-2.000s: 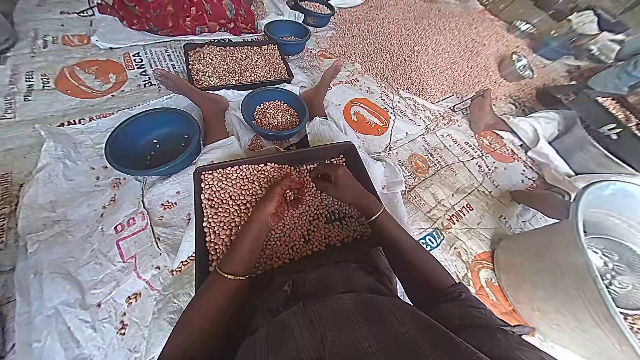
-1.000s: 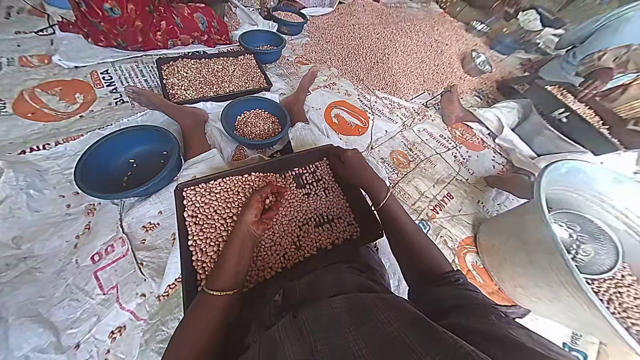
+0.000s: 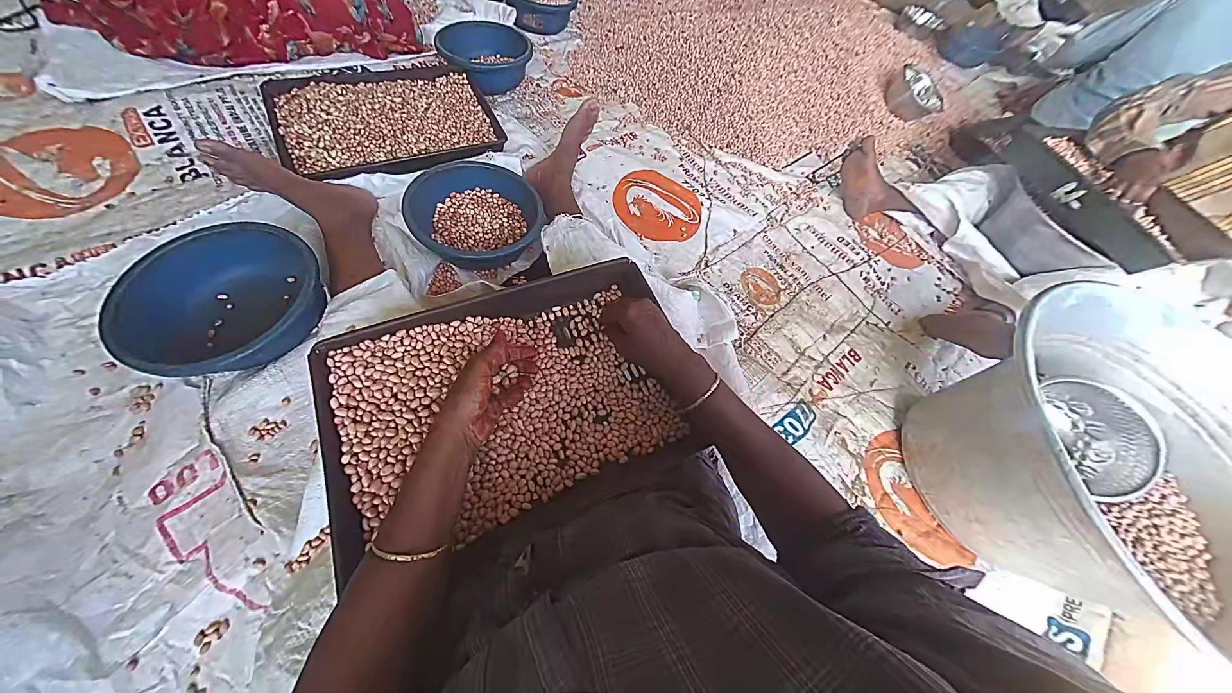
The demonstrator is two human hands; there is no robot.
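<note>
A dark rectangular tray full of pinkish shelled peanuts rests on my lap. Over the middle of the tray, my left hand is palm up with its fingers curled around a few peanuts. My right hand is at the tray's far right corner, knuckles up, its fingertips down among the nuts; whether it grips any is hidden. Dark tray floor shows in small gaps between the hands. Just beyond the tray stands a blue plastic bowl with a heap of peanuts.
A wide blue basin with a few nuts lies left. Behind are another peanut tray and a small blue bowl. A large metal tub holding a sieve stands right. A person's hands work at a tray, upper right.
My right hand has moved from the tray's rim onto the nuts at the far right corner. My left hand stays over the middle of the tray.
</note>
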